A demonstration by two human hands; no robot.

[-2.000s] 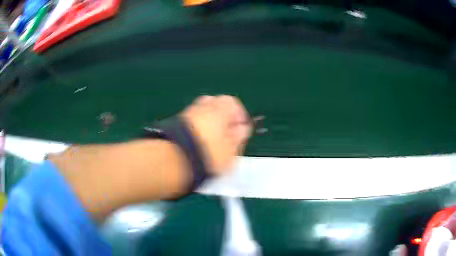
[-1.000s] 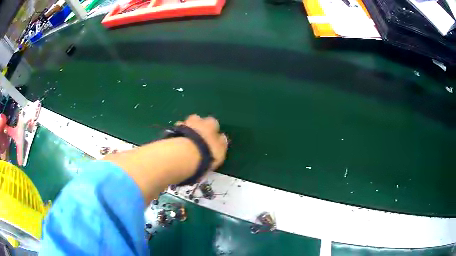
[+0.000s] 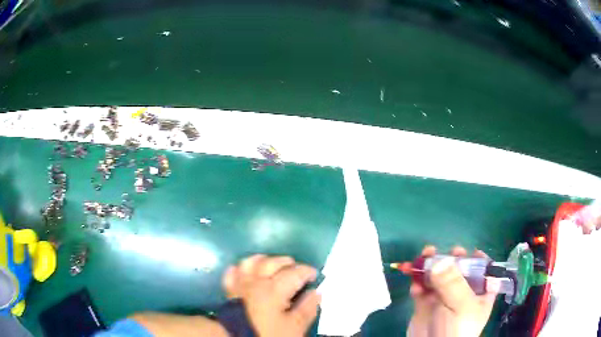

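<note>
My right hand (image 3: 451, 299) is closed round the barrel of a dispensing syringe (image 3: 476, 268) with red liquid. Its needle tip points left, over the edge of a white paper (image 3: 354, 276), and a green cap is at its rear. My left hand (image 3: 273, 289) is over the green bench, just left of the paper, with its fingers curled. A dark spot shows between thumb and fingers; I cannot tell if it is a part. Small wired assemblies (image 3: 109, 158) lie in a scattered pile at the left. One assembly (image 3: 269, 154) lies apart on the white strip's edge.
The white strip (image 3: 408, 153) runs between the bench and the dark green conveyor belt (image 3: 296, 72). A black phone (image 3: 71, 317) lies at lower left, beside a yellow and blue fan (image 3: 23, 266). A red and white object (image 3: 572, 263) stands at the right edge, near a small red light.
My left hand has come back from over the belt to the bench. The view has turned, and my right hand with the syringe, the paper and the whole pile now show.
</note>
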